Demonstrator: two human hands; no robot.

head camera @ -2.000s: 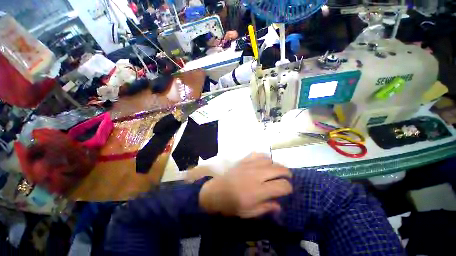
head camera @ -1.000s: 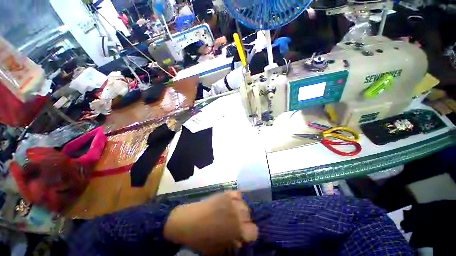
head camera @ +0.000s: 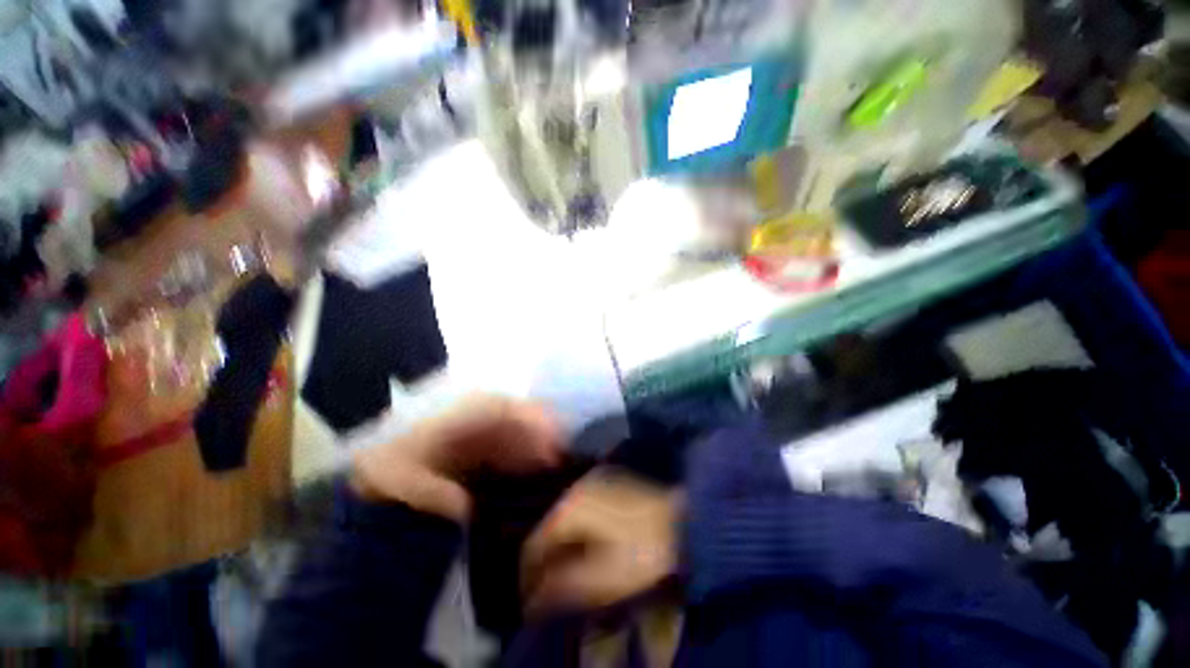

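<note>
The view is blurred. My left hand [head camera: 457,450] is at the table's front edge, its fingers pointing right above dark material. My right hand [head camera: 607,542] is just below and to the right, with curled fingers against a black fabric piece [head camera: 503,529] over my lap. Whether my left fingers grip it is unclear. A notched black panel [head camera: 372,342] lies on the white table, left of the needle area. A narrower black piece [head camera: 242,365] lies on the brown board. The presser foot area [head camera: 574,209] is glaring and blurred.
Red and yellow scissors [head camera: 793,255] lie right of the needle area. A dark tray [head camera: 933,202] with shiny bits is farther right. A bright pink item [head camera: 65,372] is at the far left. Black and white offcuts [head camera: 1044,431] are heaped lower right. The machine's teal panel [head camera: 770,111] is above the scissors.
The view has swung right and down, so the table items sit higher and farther left. My right hand now shows beside my left hand, with black material between them. The table's black pieces look unmoved.
</note>
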